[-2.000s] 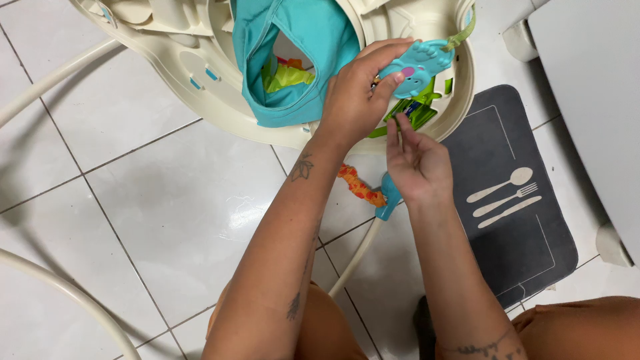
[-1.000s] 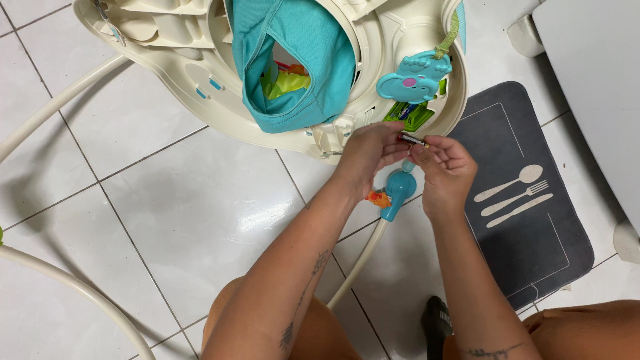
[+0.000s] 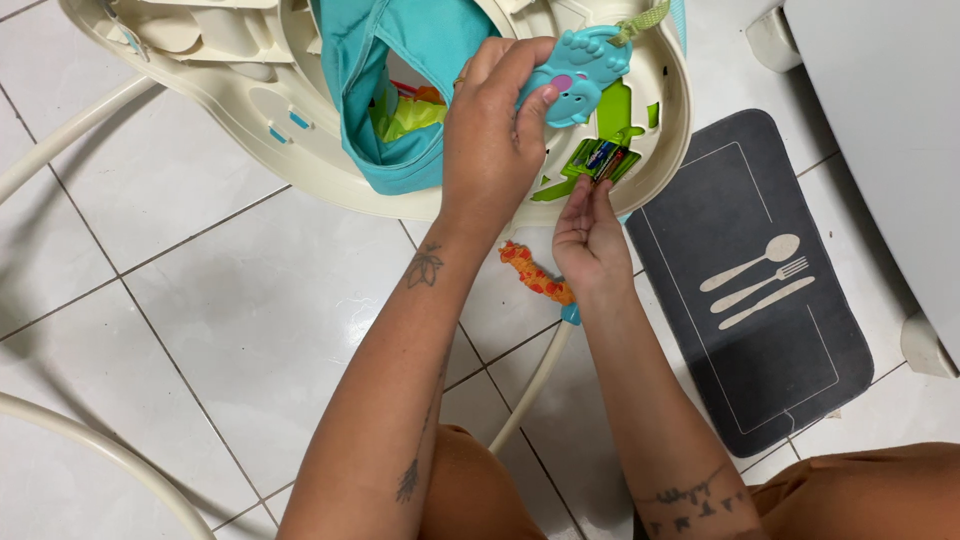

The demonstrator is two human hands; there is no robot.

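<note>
My left hand (image 3: 499, 124) grips a turquoise plastic animal-shaped toy (image 3: 577, 79), which hangs on a green strap (image 3: 643, 22), and holds it over the cream plastic underside of a baby jumper or activity seat (image 3: 667, 161). Beneath the toy is a green battery compartment (image 3: 581, 161) with batteries (image 3: 599, 156) in it. At its lower edge, the fingertips of my right hand (image 3: 589, 217) pinch the end of a battery (image 3: 611, 166) lying in the compartment. The teal fabric seat (image 3: 397, 161) is left of my left hand.
Below the frame, an orange fabric sleeve (image 3: 534, 274) meets a cream tube (image 3: 532, 390). A dark mat with printed cutlery (image 3: 750, 300) lies on the tiled floor to the right, beside a white footed appliance or cabinet (image 3: 885, 150). Another curved tube (image 3: 112, 457) is at lower left.
One second ago both hands were together below the compartment, with a battery between the fingers. Now my left hand has moved up onto the turquoise toy, and my right hand is at the compartment.
</note>
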